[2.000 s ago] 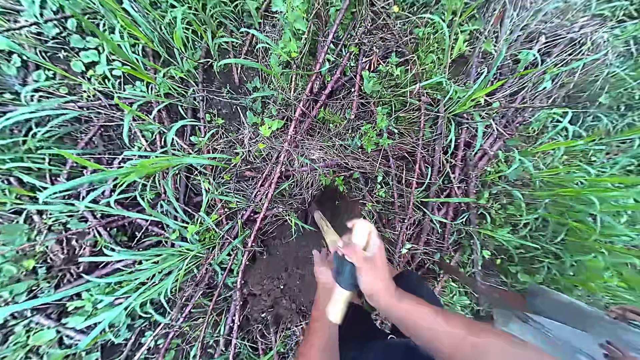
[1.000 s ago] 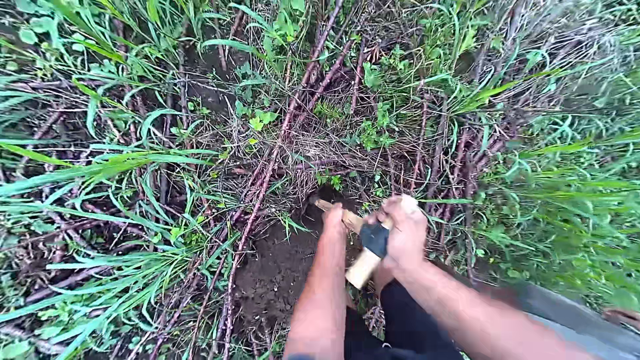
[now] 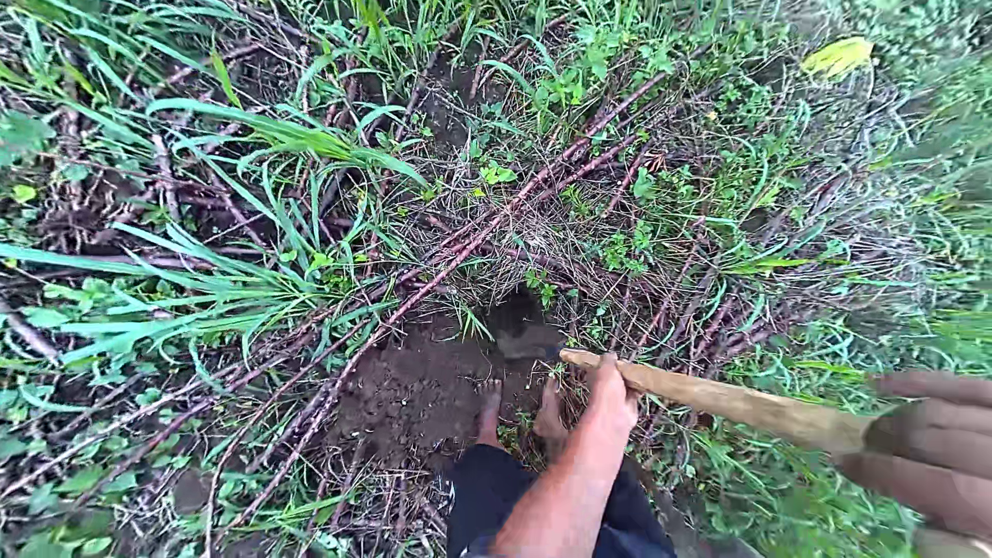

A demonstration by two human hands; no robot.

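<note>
A digging tool's long wooden handle (image 3: 721, 395) slants from the centre to the right edge. My left hand (image 3: 612, 391) grips it near its lower end. My right hand (image 3: 930, 449), large and blurred at the right edge, is wrapped about the upper end, where the palm is hidden. Beyond the lower end a greyish, blade-like shape (image 3: 531, 342) shows in a dark hole in the soil (image 3: 515, 310); its outline is unclear. Loose brown soil (image 3: 418, 387) lies left of the hole.
My bare feet (image 3: 550, 418) stand just below the hole. Long reddish stems (image 3: 465, 248) cross the ground diagonally above and left of it. Long-bladed grass (image 3: 225, 302) grows at left, with dry litter (image 3: 535, 240) above the hole. A yellow-green thing (image 3: 837, 58) lies at the upper right.
My hands were close together on the tool; my right hand has moved away to the right. The wooden handle now shows at much greater length. The grey object at the lower right has left view.
</note>
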